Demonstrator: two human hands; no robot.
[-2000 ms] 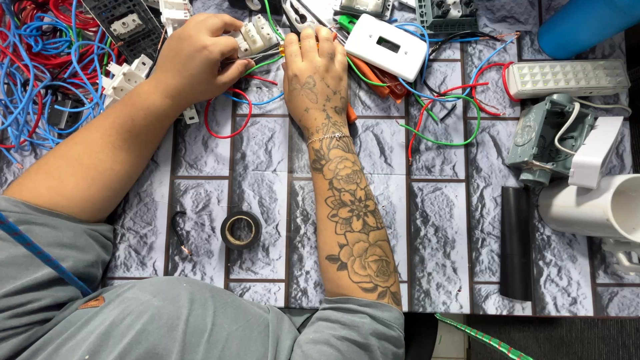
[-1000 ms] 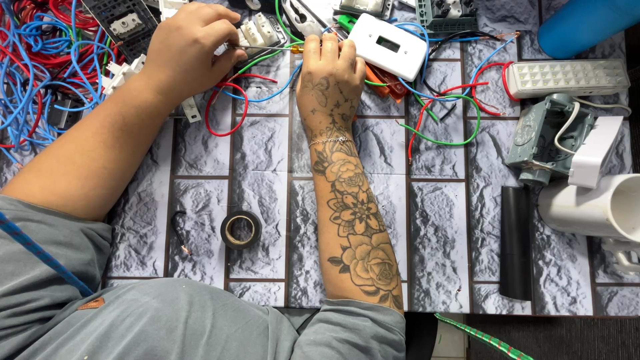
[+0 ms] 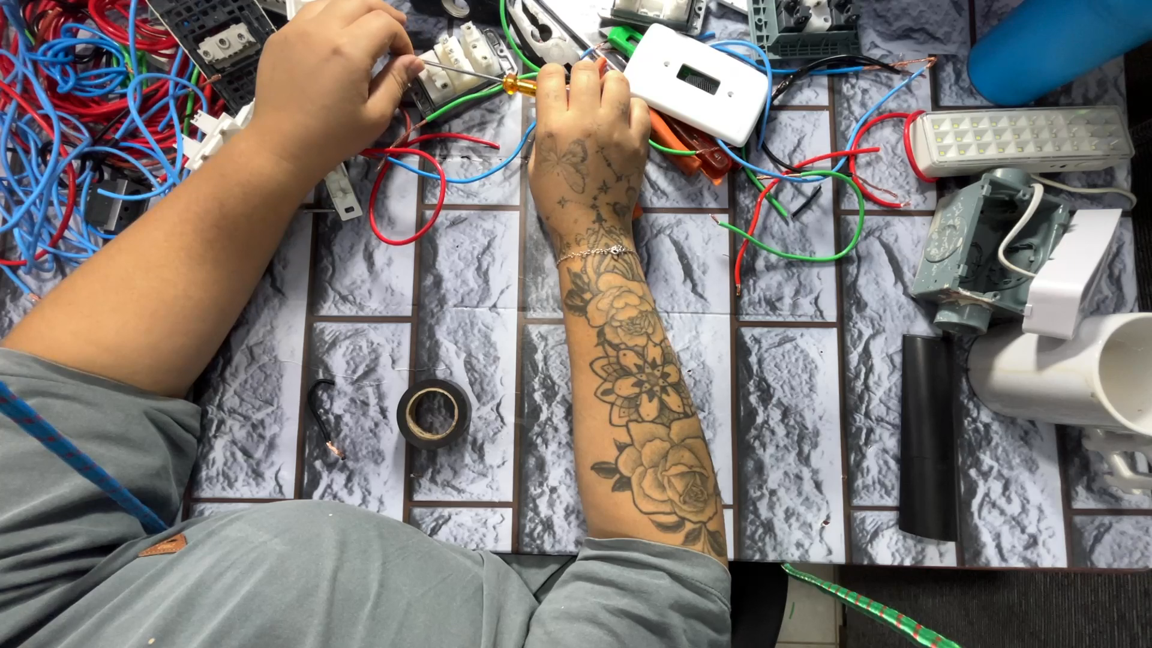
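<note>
My right hand (image 3: 589, 135) is closed on the amber handle of a screwdriver (image 3: 520, 85), whose thin shaft points left. The fingertips of my left hand (image 3: 337, 72) are by the shaft's far end; whether they pinch the shaft or something beside it cannot be told. Just behind the shaft lies a white switch module in a frame (image 3: 463, 61), with green, red and blue wires (image 3: 441, 180) near it. A white wall plate (image 3: 697, 83) rests right of my right hand, over orange-handled tools (image 3: 688, 148). Pliers (image 3: 544, 31) lie at the top, partly hidden.
Tangled red and blue wires (image 3: 67, 135) fill the left. A roll of black tape (image 3: 434, 413) and a short black wire (image 3: 319, 418) lie mid-table. At right are a blue cylinder (image 3: 1035, 49), an LED light (image 3: 1021, 139), a grey conduit box (image 3: 976, 243), a black tube (image 3: 928, 436) and a white mug (image 3: 1062, 369).
Two seconds ago my left hand was lower and nearer my right; it has moved up and left. My right hand has shifted slightly right, and more of the screwdriver shows.
</note>
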